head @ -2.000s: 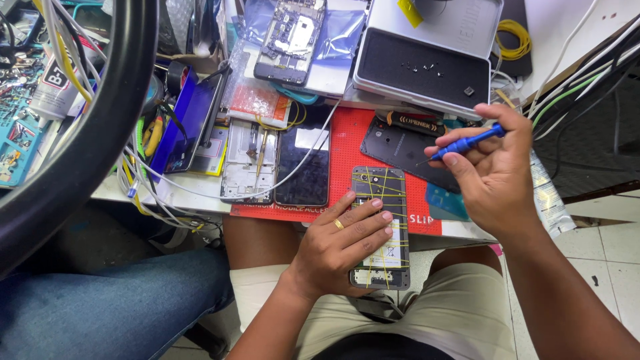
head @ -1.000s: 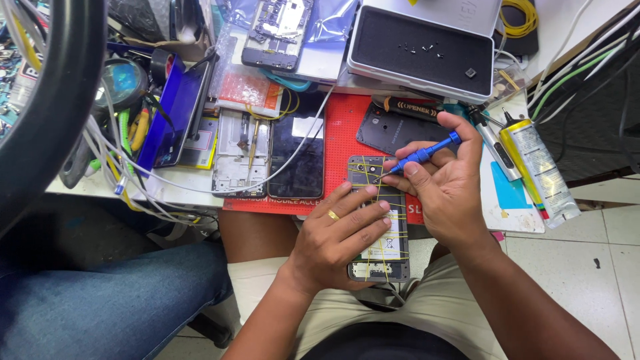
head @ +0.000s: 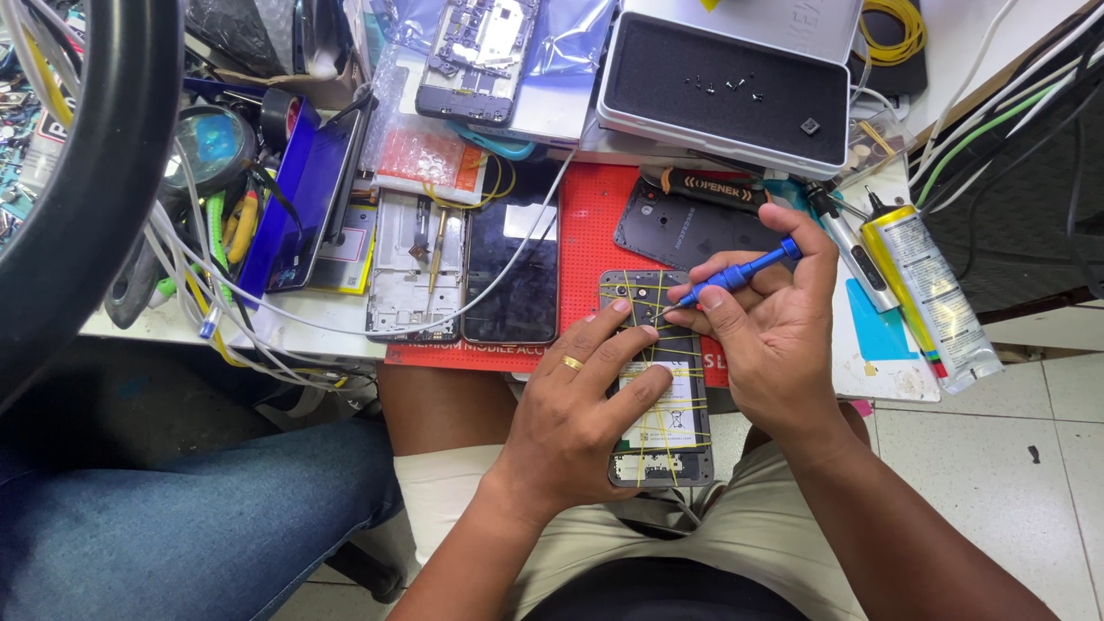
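Observation:
An opened smartphone (head: pixel 660 379), its battery showing and yellow rubber bands stretched around it, lies partly over the front edge of a red perforated mat (head: pixel 595 250). Across its left side rests my left hand (head: pixel 586 405), wearing a gold-coloured ring, with its thumb side hidden under the phone's lower left edge. My right hand (head: pixel 768 319) grips a blue precision screwdriver (head: pixel 733 276), whose tip is at the phone's upper part, near the camera. Behind the hands lies a dark phone back cover (head: pixel 681 226), with an opener tool (head: pixel 711 188) at its upper edge.
A metal tin (head: pixel 724 95) holds small screws. Left of the mat lie a phone frame (head: pixel 405 267) with tweezers on it and a dark phone (head: pixel 513 276). A white cable (head: pixel 345 331) crosses them. An adhesive tube (head: pixel 931 297) lies at right. Another person's jeans-clad leg (head: pixel 172 526) is at left.
My right hand has brought the screwdriver from above the back cover down and left to the phone. My left hand stays on the phone. The view has shifted slightly.

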